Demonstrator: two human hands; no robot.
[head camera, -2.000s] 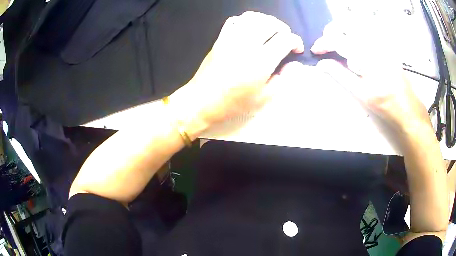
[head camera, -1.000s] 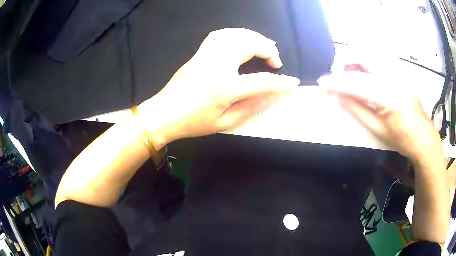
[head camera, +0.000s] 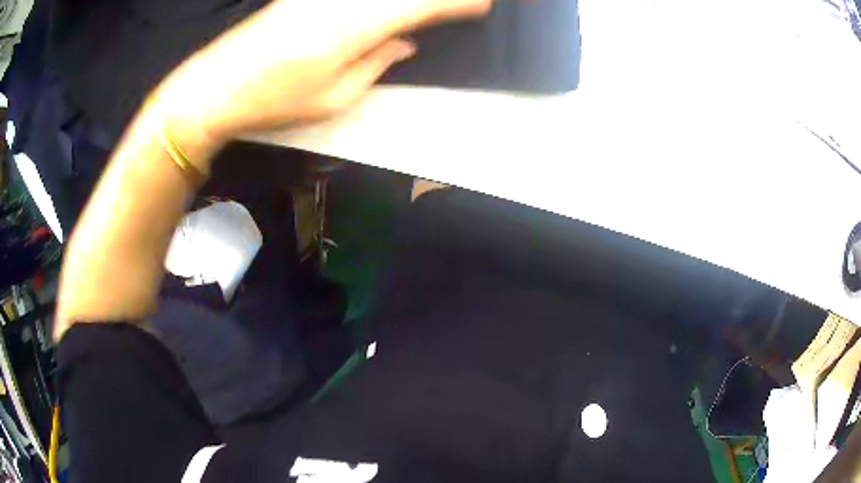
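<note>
The dark garment piece (head camera: 529, 47) lies on the white table (head camera: 661, 141) at the top. Its right and lower edges are straight, and the cloth continues to the upper left behind my arm. My left hand (head camera: 330, 66) is blurred and lies over the cloth, with thumb and fingers apart. Its fingertips reach the picture's top edge, and it does not visibly grip the cloth. My right hand is not in view.
The wooden table edge runs down to the right. A black loop (head camera: 852, 259) sits at the right edge. Dark cloth hangs at left, with a white piece (head camera: 217, 245) below my forearm. Tan pieces (head camera: 826, 349) and white material (head camera: 793, 434) are at lower right.
My left hand has moved up and left with the garment piece. My right hand has left the cloth and the picture. The view has shifted, showing the white piece at left.
</note>
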